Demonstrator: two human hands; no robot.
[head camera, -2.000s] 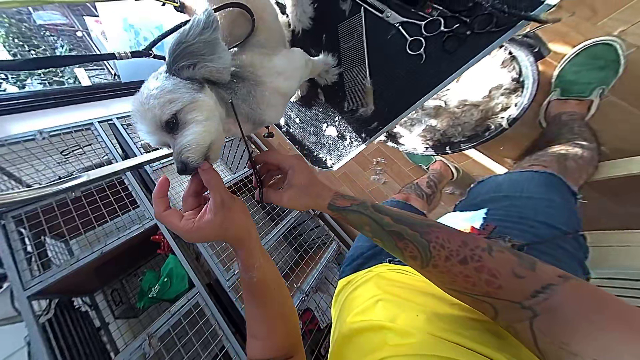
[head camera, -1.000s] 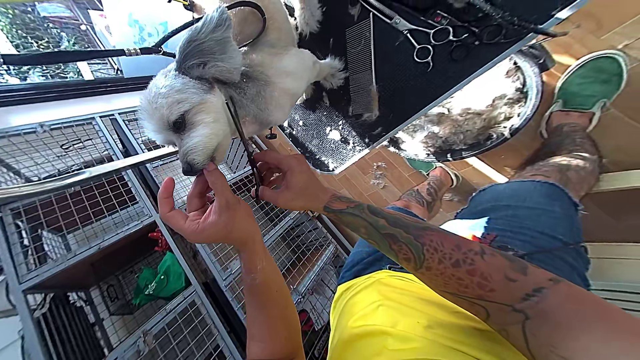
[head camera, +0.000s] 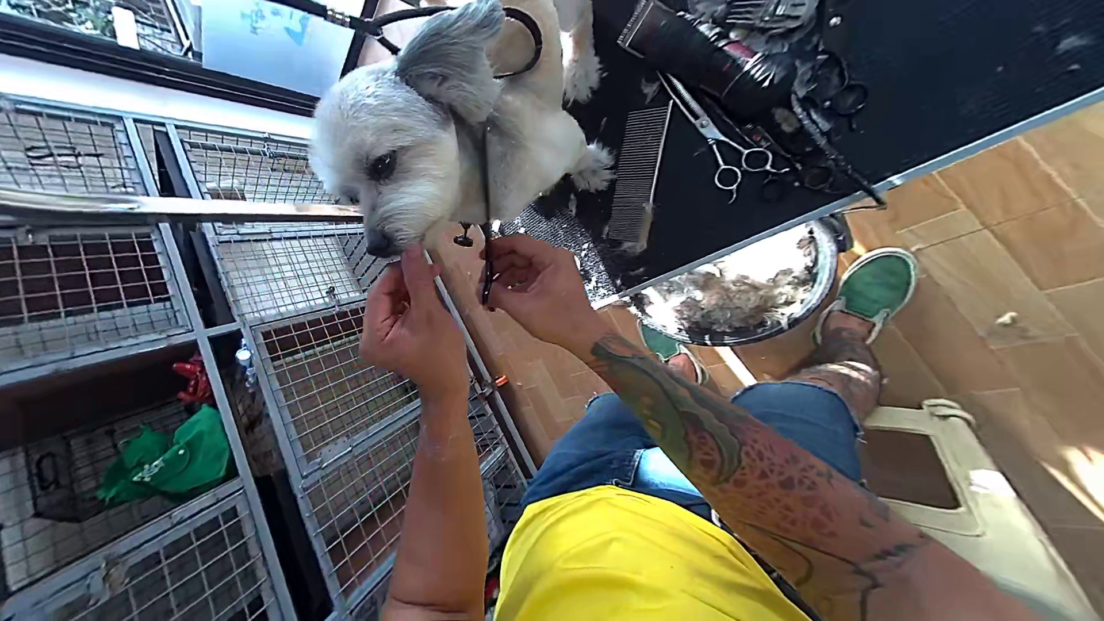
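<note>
A small white dog with grey ears (head camera: 388, 147) stands at the table's left end, a black grooming loop (head camera: 536, 43) around its neck area. My left hand (head camera: 414, 319) pinches at the dog's chin, just under its nose, fingertips together on the fur. My right hand (head camera: 535, 285) holds dark grooming scissors (head camera: 487, 198) by the handles, blades pointing up along the dog's cheek and neck. Whether the blades are apart is hard to tell. A metal comb (head camera: 639, 172), silver thinning scissors (head camera: 709, 134) and a black clipper (head camera: 690, 52) lie on the black table (head camera: 949, 78).
Wire cages (head camera: 336, 379) line the left side, one holding a green cloth (head camera: 185, 457). A metal bar (head camera: 172, 207) runs toward the dog's face. Below the table edge sits a round container of cut fur (head camera: 733, 293). A beige plastic item (head camera: 975, 492) is at lower right.
The view has shifted, showing more of the table and its tools. The scissors, tilted against the dog's neck before, now stand nearly upright in the view. My left hand stays at the chin.
</note>
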